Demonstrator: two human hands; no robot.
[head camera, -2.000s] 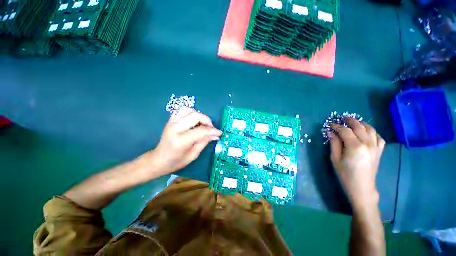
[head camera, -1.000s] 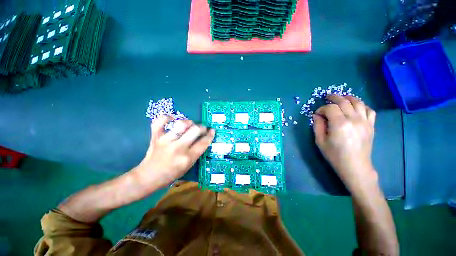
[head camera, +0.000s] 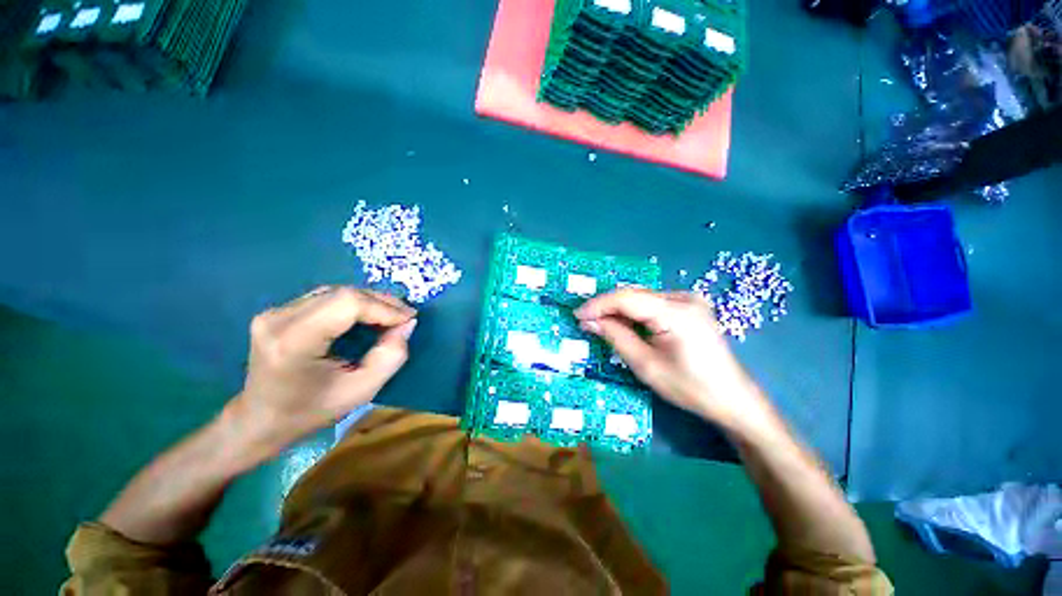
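A green PCB panel (head camera: 538, 385) with white patches in rows lies right in front of me. My right hand (head camera: 666, 345) is over its right part, thumb and index finger pinched near the middle; any component between them is too small to see. My left hand (head camera: 320, 355) is left of the panel, just below the left component pile (head camera: 396, 249), thumb and index fingertips close together; I cannot tell if they hold anything. The right component pile (head camera: 748, 291) lies beyond my right hand. My right hand hides part of the panel's right side.
A tall PCB stack (head camera: 635, 76) stands on a red-pink pad (head camera: 508, 82) beyond the panel. Side PCB stacks (head camera: 175, 47) are at the far left. A blue bin (head camera: 906, 265) is at right, with clear plastic bags (head camera: 932, 122) beyond it. A person's dark sleeve (head camera: 1016, 149) reaches in at upper right.
My right hand has moved left from the right pile to over the panel. My left hand has drawn back from the panel's left edge. The camera view has shifted and tilted.
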